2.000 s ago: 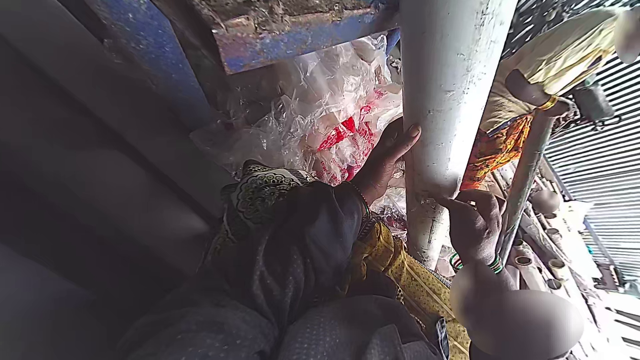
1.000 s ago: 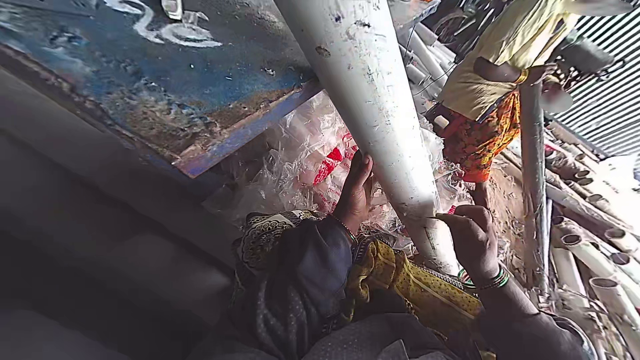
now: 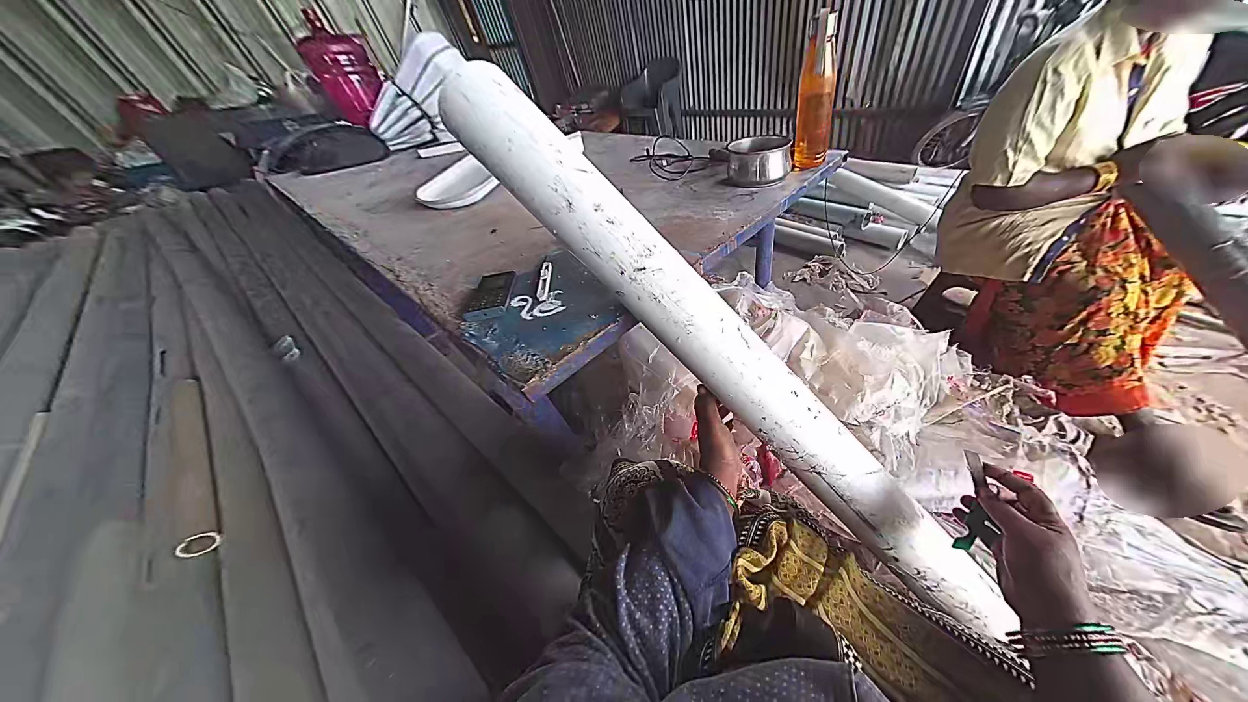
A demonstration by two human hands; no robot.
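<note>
A long white tube (image 3: 682, 312), scuffed with dark marks, slants from the upper left, above the table, down to my lap at the lower right. My left hand (image 3: 720, 444) is against its underside around mid-length, with the fingers partly hidden behind it. To the right of the tube's lower end, my right hand (image 3: 1029, 536) holds a small flat blade (image 3: 975, 473) between thumb and fingers, and something green shows at the palm. The blade is apart from the tube. Yellow patterned cloth (image 3: 809, 575) lies under the tube on my lap.
A blue-edged table (image 3: 604, 195) bears a phone (image 3: 490, 292), a steel pot (image 3: 759, 161), a cable and an orange bottle (image 3: 815, 93). Clear plastic wrap (image 3: 858, 370) is heaped beyond the tube. Another person (image 3: 1063, 224) sits at right; more tubes (image 3: 877, 205) lie behind the table.
My right hand has come away from the tube, where it was touching near the lower end. The tube now leans further to the left. The view has lifted, showing the whole table.
</note>
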